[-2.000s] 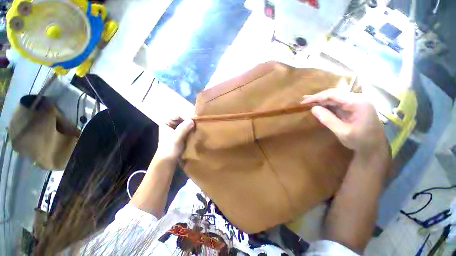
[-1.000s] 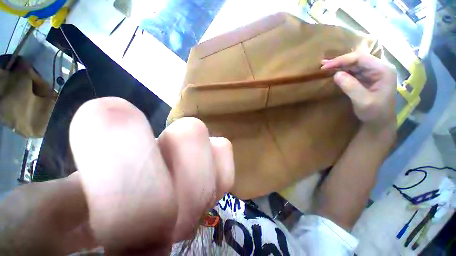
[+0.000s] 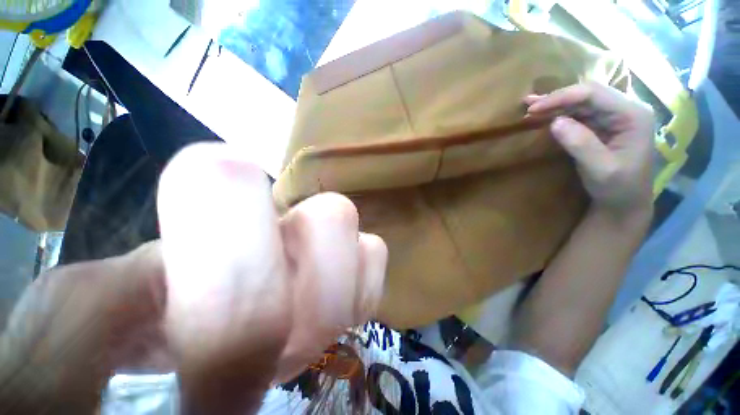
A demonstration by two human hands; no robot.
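The tan-brown bag body (image 3: 487, 235) lies spread in front of me, with a centre seam. A reddish-brown strip (image 3: 389, 147) runs across it along the opening. My right hand (image 3: 604, 146) pinches the strip's right end between thumb and fingers. My left hand (image 3: 268, 259) is raised close to the camera, large and blurred, with its fingers curled. It covers the lower left of the bag. Whether its fingers hold anything is hidden.
A blue-screw-handled tool (image 3: 664, 361), long dark-handled pliers (image 3: 686, 362) and purple-blue cutters (image 3: 692, 314) lie at right by a black cord. Another brown bag (image 3: 36, 166) hangs at left beside a black panel (image 3: 109, 194). A yellow-blue fan (image 3: 45, 20) is at upper left.
My left hand has left the strip's left end and risen close to the camera. The bag and my right hand appear higher in view. My right hand still holds the strip.
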